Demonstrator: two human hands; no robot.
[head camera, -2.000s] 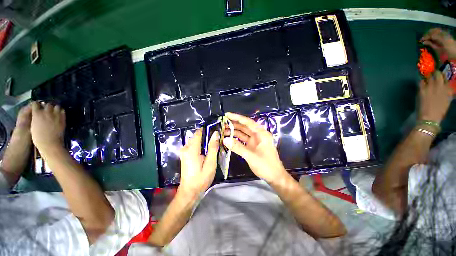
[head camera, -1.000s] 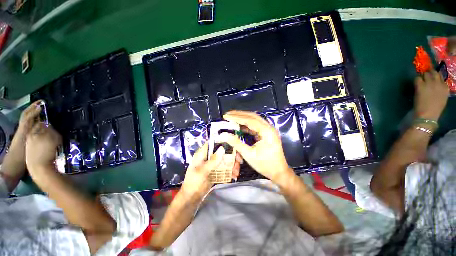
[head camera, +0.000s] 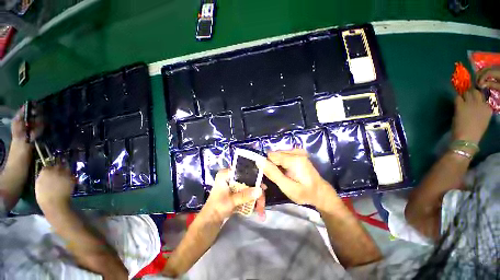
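Note:
A phone (head camera: 246, 174) with a pale frame, dark screen and pale keypad lies face up above the near edge of the black blister tray (head camera: 246, 64). My left hand (head camera: 223, 192) holds it from the left and below. My right hand (head camera: 293, 174) is at its upper right edge, with thumb and fingers closed on the upper corner; any small part between these fingers is hidden. Three gold-edged front housings lie in pockets at the tray's right: one at the top (head camera: 359, 56), one lying sideways (head camera: 347, 107), one at the bottom (head camera: 384, 153).
A second black tray (head camera: 125, 127) is at the left, where a neighbour's hands hold parts. A phone (head camera: 205, 21) lies on the green surface beyond the pale strip. At the right, another person's hands are near an orange-red pile (head camera: 461, 78) and red bag (head camera: 485, 58).
The phone, edge-on two seconds ago, now faces up and sits slightly lower. My right hand has moved from across its top to its right edge. The phone beyond the strip has shifted left.

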